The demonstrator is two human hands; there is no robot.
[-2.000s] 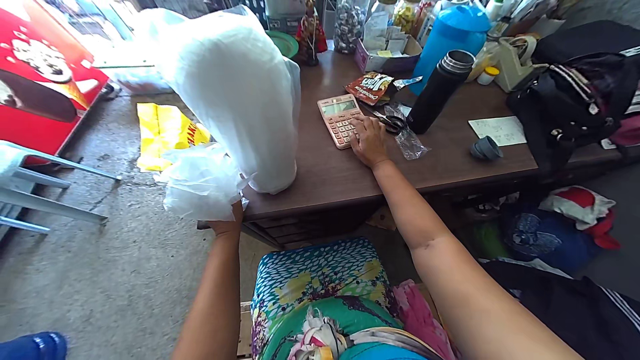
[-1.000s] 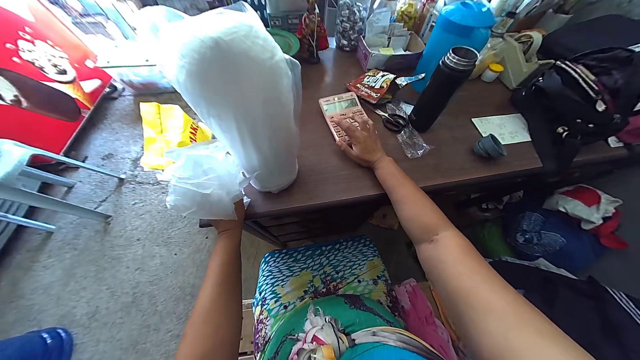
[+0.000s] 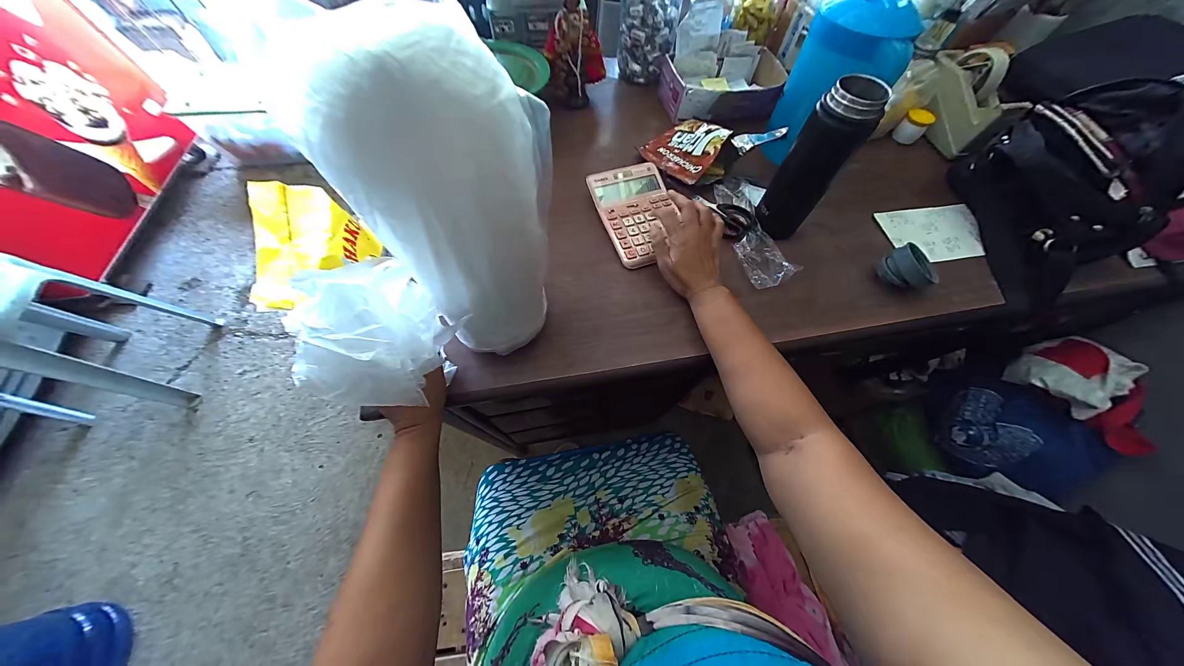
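Note:
A pink calculator (image 3: 629, 217) lies on the brown desk (image 3: 592, 324). My right hand (image 3: 689, 242) rests on its right side, fingers over the keys. Beside that hand are black-handled scissors (image 3: 735, 220), a clear plastic wrapper (image 3: 764, 259) and an opened brown snack packet (image 3: 686, 153). At the desk's left front corner, my left hand (image 3: 418, 407) is partly hidden under the crumpled end of a translucent plastic bag (image 3: 370, 333); what its fingers hold cannot be seen. A tall bundle wrapped in white plastic (image 3: 444, 176) stands beside it.
Right of the calculator stand a black flask (image 3: 821, 157), a blue jug (image 3: 846, 60), a grey cap (image 3: 906, 266), a written-on paper (image 3: 930, 231) and a black backpack (image 3: 1073, 176). A box of papers (image 3: 721, 92) is behind. A yellow bag (image 3: 305, 231) lies on the floor.
My right hand has shifted slightly over the calculator, toward its lower right edge, uncovering more keys. My left hand and the wrapped bundle stay in place.

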